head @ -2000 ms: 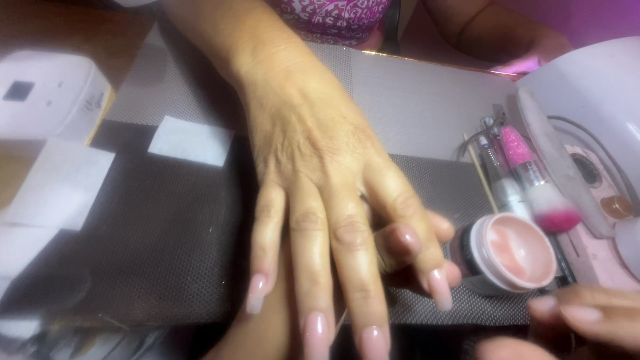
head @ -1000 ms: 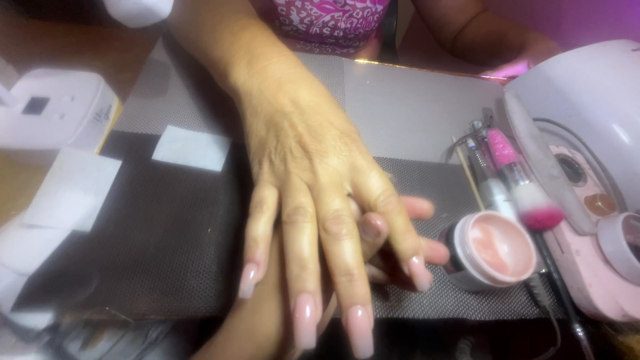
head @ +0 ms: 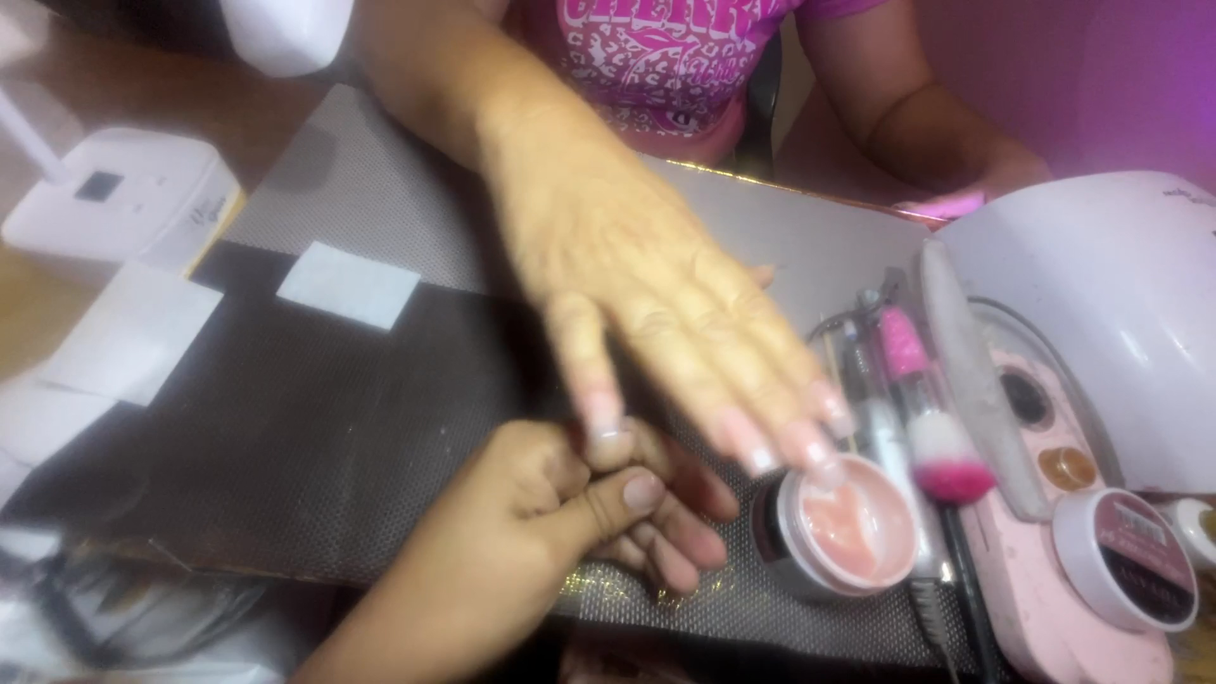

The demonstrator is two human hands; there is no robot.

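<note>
My left hand reaches in from the bottom left with its fingers curled and its thumb lying near them. Another person's hand, palm down with long pale pink nails, stretches over the table. The tip of its little finger touches or overlaps my curled fingers; whether I pinch it is unclear. The other fingertips are beside and partly over the rim of an open jar of pink gel or similar product, which has a hollowed surface. My right hand is out of view.
A dark textured mat covers the table. White wipes and a white lamp base are at left. At right are a pink-tipped brush, a grey nail file, a jar lid, a pink device and a white curved housing.
The other person's hand has swung right toward the jar, with its fingers closer together. My left hand, mostly beneath it before, now shows. My right hand, at the lower right two seconds ago, has left view.
</note>
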